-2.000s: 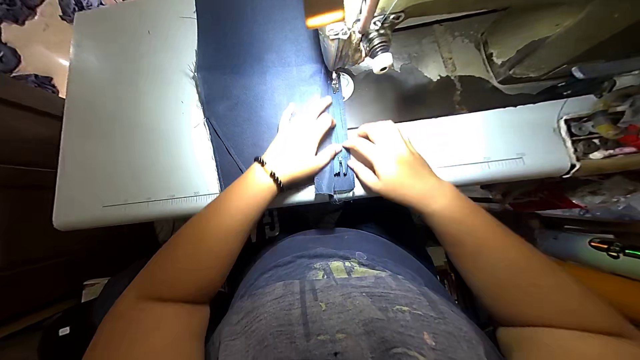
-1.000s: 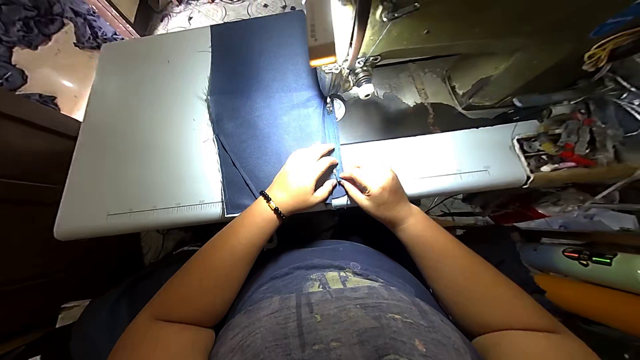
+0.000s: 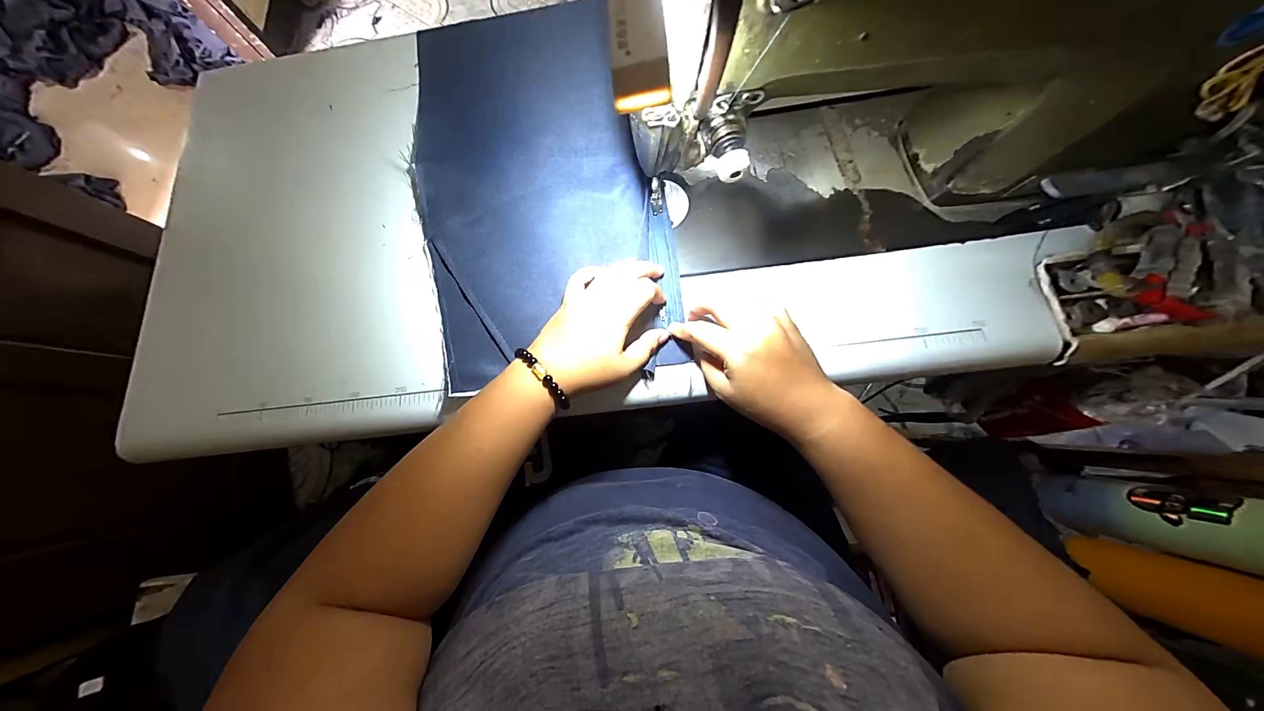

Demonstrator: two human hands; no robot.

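A dark blue fabric panel lies on the sewing machine's table, its left edge frayed. Along its right edge runs a zipper, whose upper end is under the presser foot of the sewing machine. My left hand rests on the fabric beside the zipper, fingers bent, thumb towards the zipper's lower end. My right hand pinches the zipper's edge between thumb and forefinger, close to the left thumb. The needle cannot be made out.
The pale table bears printed rulers along its front edge. A tray of bobbins and scraps is set in at the right. A lit lamp hangs by the machine head. Dark cloth lies on the floor at the far left.
Two seconds ago my right hand lay flatter beside the zipper; now its fingertips are drawn together at the zipper's edge. My left hand has stayed on the fabric.
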